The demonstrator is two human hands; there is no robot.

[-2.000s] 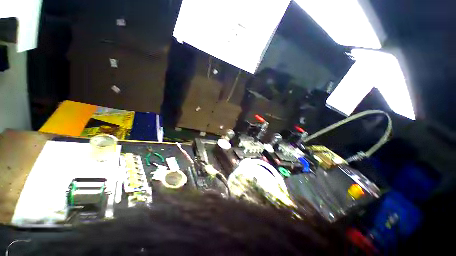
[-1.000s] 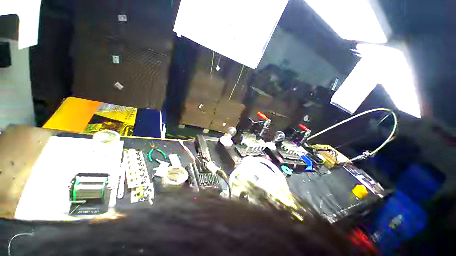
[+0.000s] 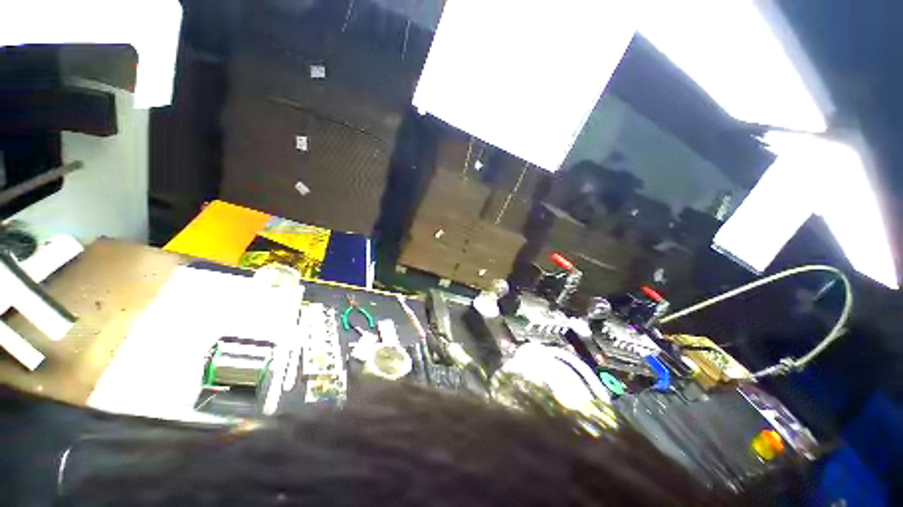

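Note:
Neither of my hands can be made out; a dark, blurred, furry mass covers the lower middle of the view. Nearest in front lie a green-and-white framed device (image 3: 238, 366) on a white paper sheet (image 3: 158, 337), and an upright strip of small white parts (image 3: 323, 354) to its right. Green-handled side cutters (image 3: 357, 316) lie behind a small round beige tub (image 3: 387, 362). A dark tool holder with a cable (image 3: 444, 332) stands to the right of the tub.
Toggle-clamp fixtures with red-tipped levers (image 3: 559, 287) stand at the right, near a curved pale hose (image 3: 842, 307). A large white round object (image 3: 564, 376) is in front of them. A white machine (image 3: 129, 188) with pale arms is at left. Brown cartons (image 3: 460, 238) stand behind.
The view has turned left, so the bench things sit further right and the white machine with its pale arms shows at left. No bench thing has visibly been moved.

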